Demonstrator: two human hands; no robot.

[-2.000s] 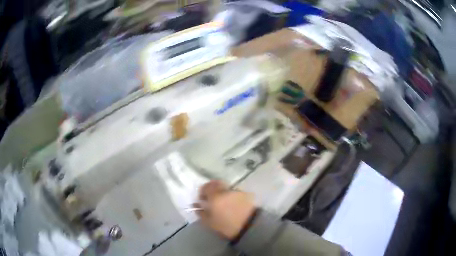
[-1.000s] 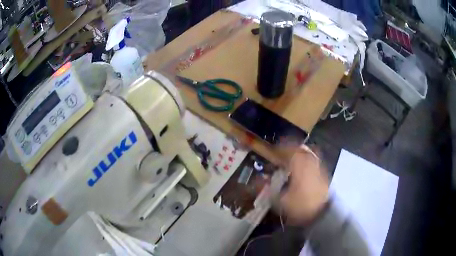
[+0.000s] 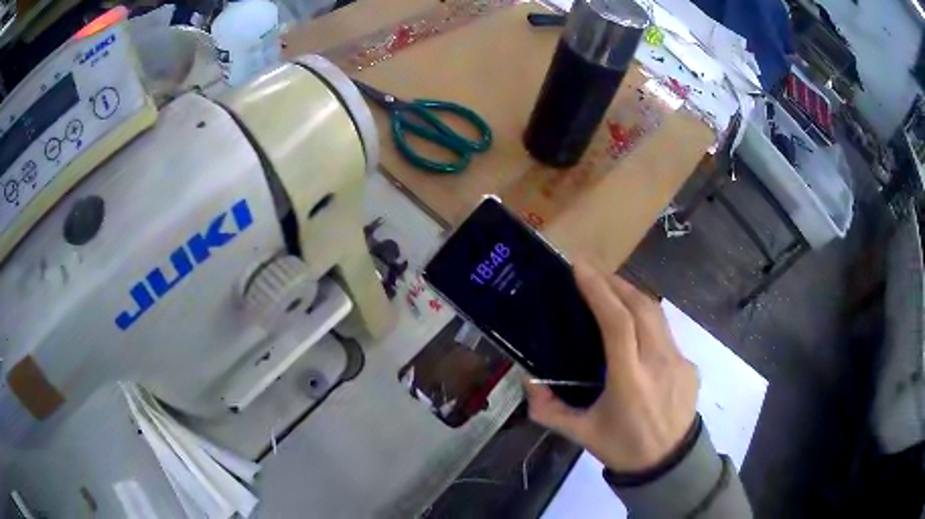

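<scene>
A black phone is held up and tilted, its screen lit with the time 18:48. My right hand grips its lower and right edges, thumb at the bottom and fingers along the side. The phone is above the corner of the sewing table and the brown side table. My left hand is not in view. The cream JUKI sewing machine head fills the left. White folded strips lie fanned on the machine bed at the lower left.
Green-handled scissors and a dark flask with a silver lid are on the brown side table. A dark opening is in the sewing table below the phone. A control panel sits atop the machine. White sheet at right.
My right hand was over the strips, then moved right to the table corner. It has now taken hold of the phone and lifted it off the brown side table. The view has shifted right.
</scene>
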